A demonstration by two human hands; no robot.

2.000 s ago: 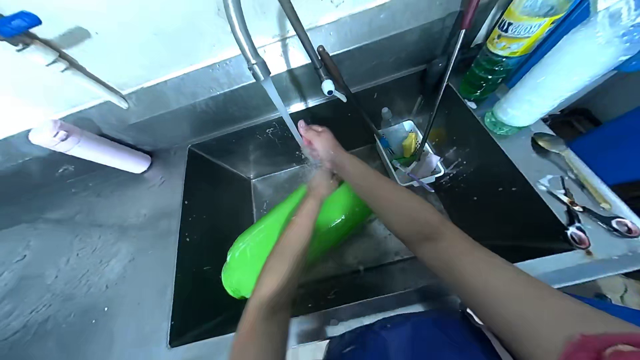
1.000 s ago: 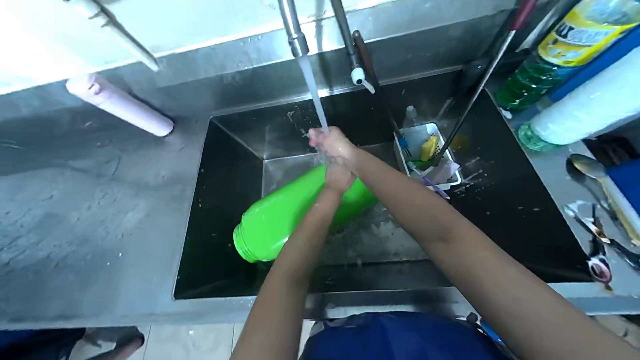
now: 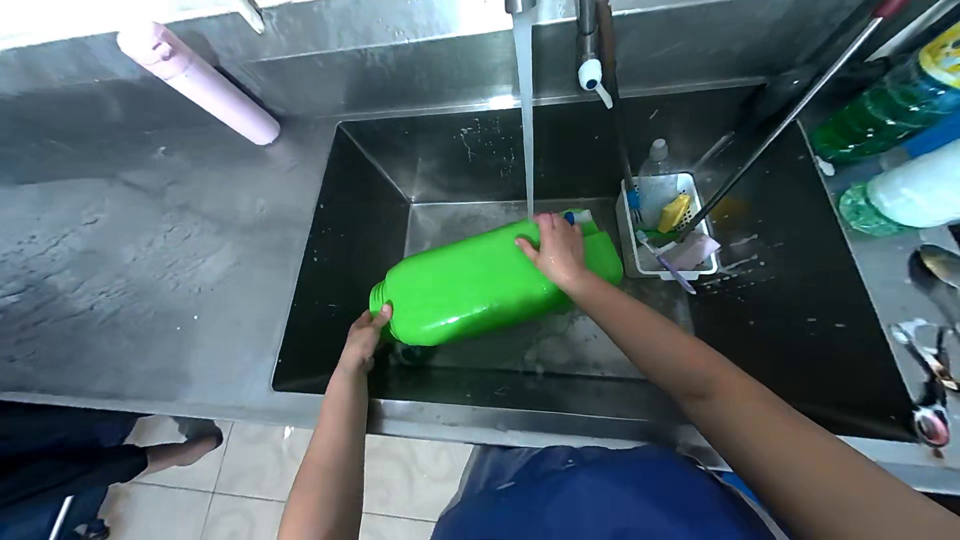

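A large bright green plastic container (image 3: 472, 281) lies on its side in the sink (image 3: 487, 169), its threaded neck to the left. My left hand (image 3: 365, 337) grips that neck, thumb on top. Near the other end, my right hand (image 3: 559, 251) rests on the container's upper side with fingers curled over it, beside a small blue and white part. Water (image 3: 525, 112) runs from the faucet (image 3: 519, 6) and falls behind the container, just left of my right fingers. The container's underside is hidden.
A white plastic basket (image 3: 630, 240) with a yellow sponge (image 3: 673, 213) and a purple toothbrush (image 3: 667, 264) sits in the sink's right part. A pink bottle (image 3: 202, 82) lies on the left counter. Bottles, a spoon (image 3: 941, 264) and scissors (image 3: 930, 360) are at right. Another person's foot (image 3: 180, 454) shows lower left.
My hands were together under the running water, above the green container. They have come apart: the left has moved left onto the neck, the right onto the container's body. The view has moved closer.
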